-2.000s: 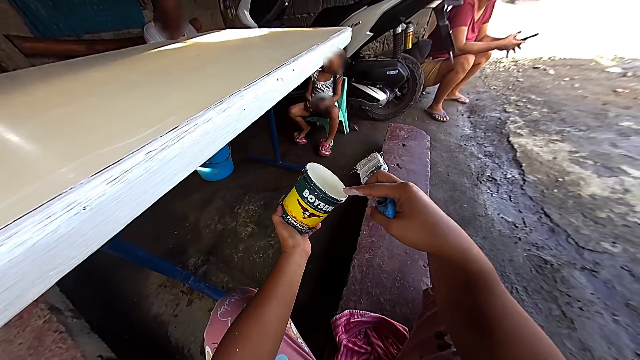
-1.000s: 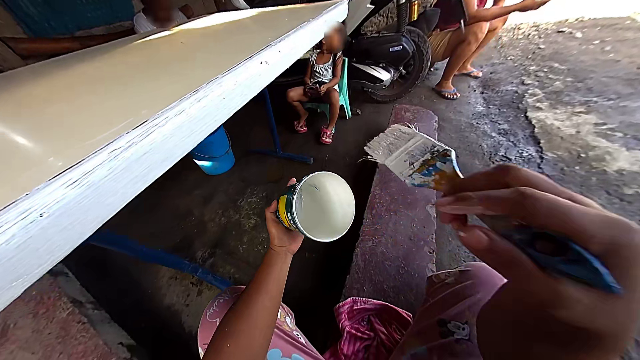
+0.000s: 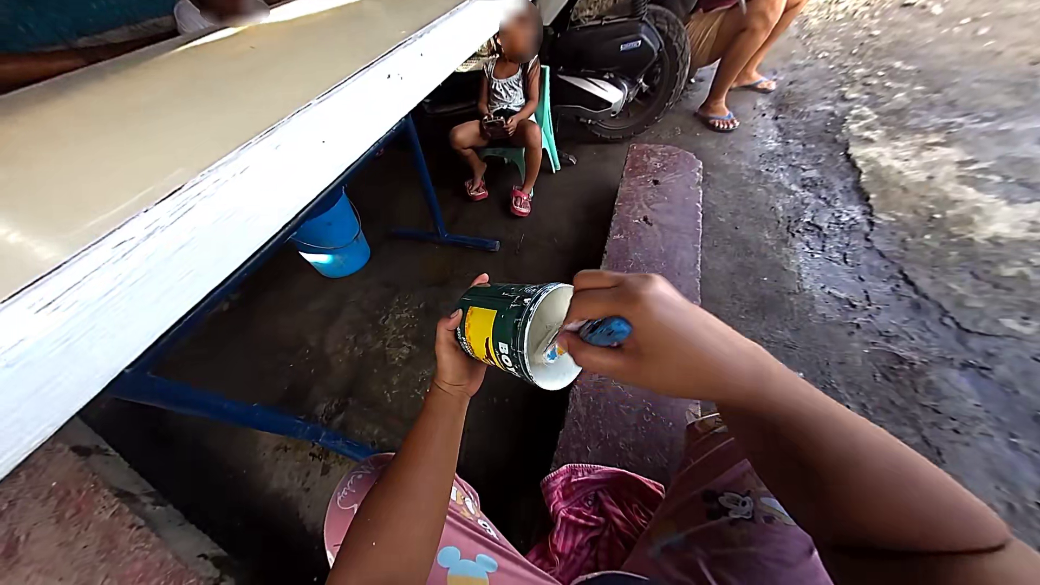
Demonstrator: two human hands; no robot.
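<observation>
My left hand (image 3: 461,345) grips a green and yellow Boysen paint can (image 3: 508,329) from its base and side; the can is tilted with its mouth toward the right. Inside, its wall is coated with whitish paint. My right hand (image 3: 630,329) is closed on the blue handle of a paintbrush (image 3: 605,331), whose head is inside the can, the bristles hidden. To the left stands a long table with a white-painted edge (image 3: 244,183) and a glossy cream top.
Below the table are a blue bucket (image 3: 333,240) and blue metal legs (image 3: 426,179). A reddish concrete ledge (image 3: 658,211) runs ahead. Beyond sit a person on a green stool (image 3: 546,122), a motorcycle (image 3: 617,65) and another person's legs (image 3: 743,57). Pink cloth (image 3: 597,504) lies between my knees.
My right hand has brought the brush from the right of the can into its mouth. The can, facing up toward me a second ago, is now tipped to the right.
</observation>
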